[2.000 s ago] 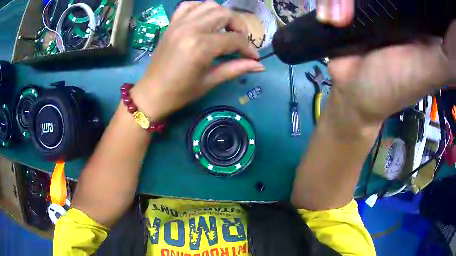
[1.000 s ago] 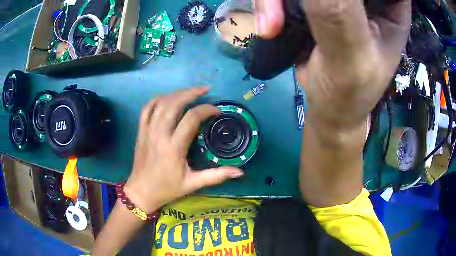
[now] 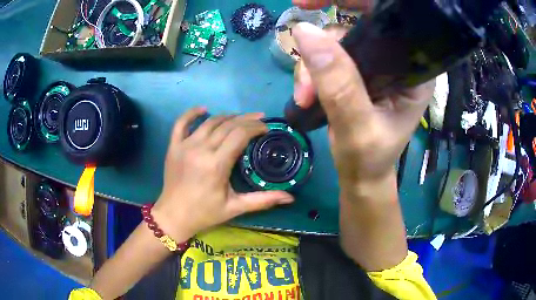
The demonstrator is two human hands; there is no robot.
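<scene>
A round black speaker driver with a green LED ring (image 3: pixel 278 155) lies on the bench in front of me. My left hand (image 3: pixel 214 161) is around its left side, with thumb and fingers on the rim. My right hand (image 3: pixel 358 111) holds a thick black electric screwdriver (image 3: pixel 405 44). Its nose is at the driver's upper right rim; the bit is hidden or too small to see. A black speaker (image 3: pixel 97 120) with an orange strap (image 3: pixel 86 190) stands at the left.
A cardboard parts box (image 3: pixel 167 44), green circuit boards (image 3: pixel 205 36), a dark screw pile (image 3: pixel 251 21) and a tub (image 3: pixel 283 36) are at the back. Spare drivers (image 3: pixel 54 111) are at the left. Cables and a tape roll (image 3: pixel 459 192) are at the right. A lower carton holds a white disc (image 3: pixel 74 238).
My left hand has come down from the tubs to the driver's left side. My right hand has brought the screwdriver down and left to the driver's rim.
</scene>
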